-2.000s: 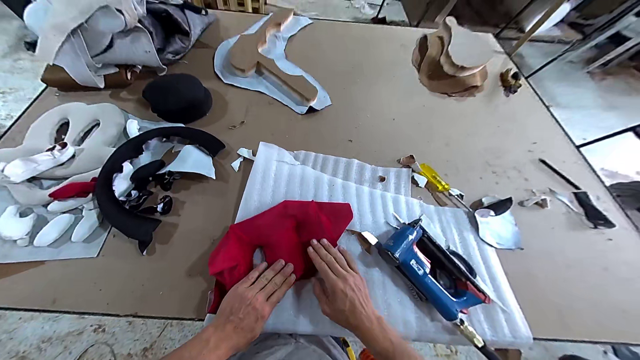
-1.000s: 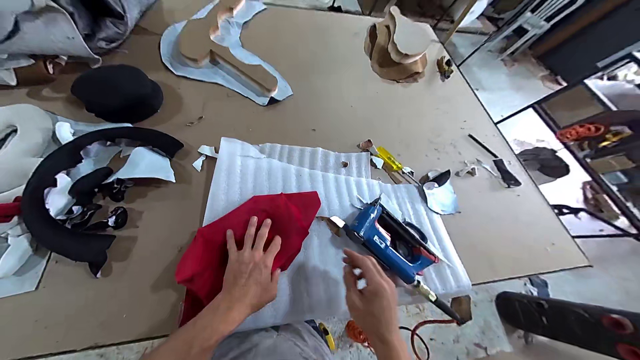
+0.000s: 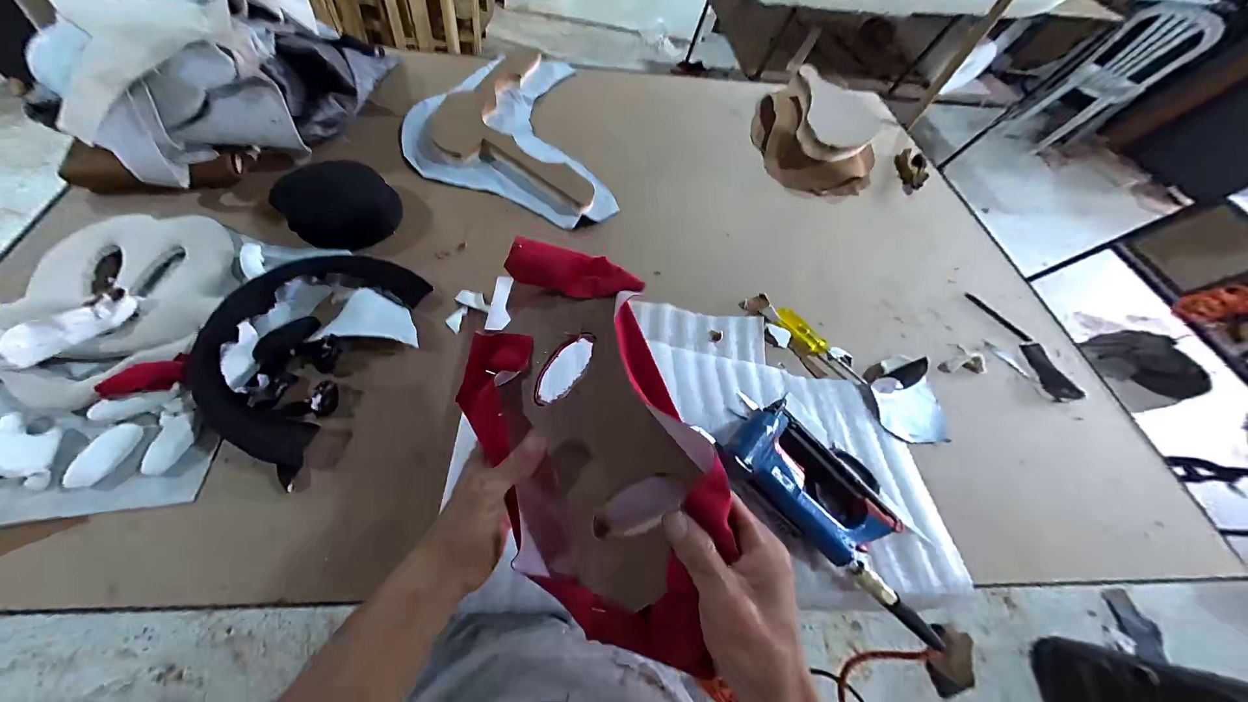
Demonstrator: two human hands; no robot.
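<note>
A brown panel (image 3: 585, 429) with oval holes and red fabric (image 3: 639, 351) folded round its edges is held up over the white foam sheet (image 3: 692, 336), its back side facing me. My left hand (image 3: 487, 517) grips the left edge at the red fabric. On the lower right edge, my right hand (image 3: 736, 575) holds the fabric between thumb and fingers. Just right of the panel lies a blue pneumatic stapler (image 3: 814, 478) on the foam, with a hose joined to it. A yellow-handled tool (image 3: 801, 331) lies behind the stapler.
Left are a black curved padded piece (image 3: 219, 390), a black rounded piece (image 3: 336, 205), white padded shapes (image 3: 102, 453) and a heap of fabric (image 3: 195, 88). Farther back are a cutout on light material (image 3: 546, 171) and stacked brown pieces (image 3: 814, 136). A black-handled tool (image 3: 1051, 372) lies right.
The red-covered piece lay red side up on the foam; now it is lifted and turned, showing its brown back. My right hand, near the stapler a second ago, has taken hold of its edge.
</note>
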